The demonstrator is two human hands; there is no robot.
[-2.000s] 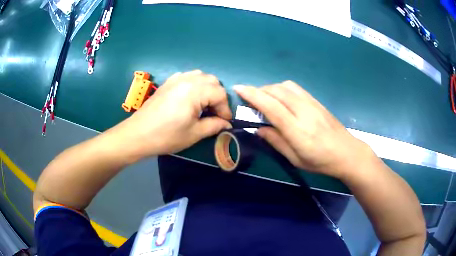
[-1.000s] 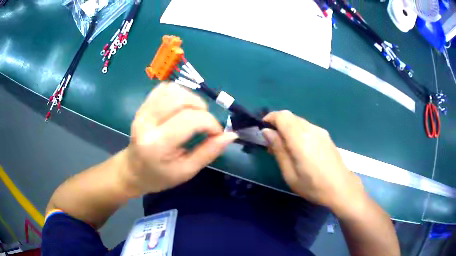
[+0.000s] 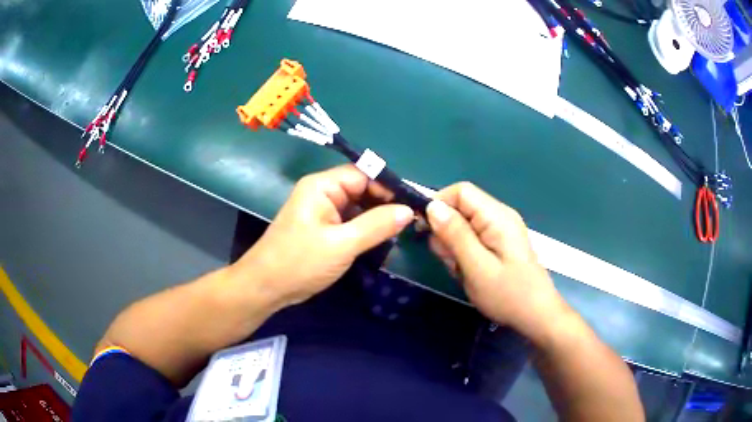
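Note:
A black wire harness (image 3: 397,189) lies slantwise in both hands. Its orange connector (image 3: 276,96) is at the upper left end, with several white-sleeved wires running into the black bundle. A white label (image 3: 370,163) wraps the bundle just above my left fingers. My left hand (image 3: 330,218) is closed on the bundle below the label, thumb on top. My right hand (image 3: 482,247) pinches the bundle right beside it. The harness beyond my right hand is mostly hidden.
A steel rule (image 3: 635,286) lies along the near edge at right, another (image 3: 622,147) behind it. White paper (image 3: 445,41) is at the back. Other harnesses lie left (image 3: 136,74) and upper right (image 3: 614,66), near red-handled scissors (image 3: 707,214) and a small fan (image 3: 702,30).
The tape roll that hung by my hands is no longer visible. My left hand has come back onto the bundle beside my right. The orange connector has turned and come clear of my left hand.

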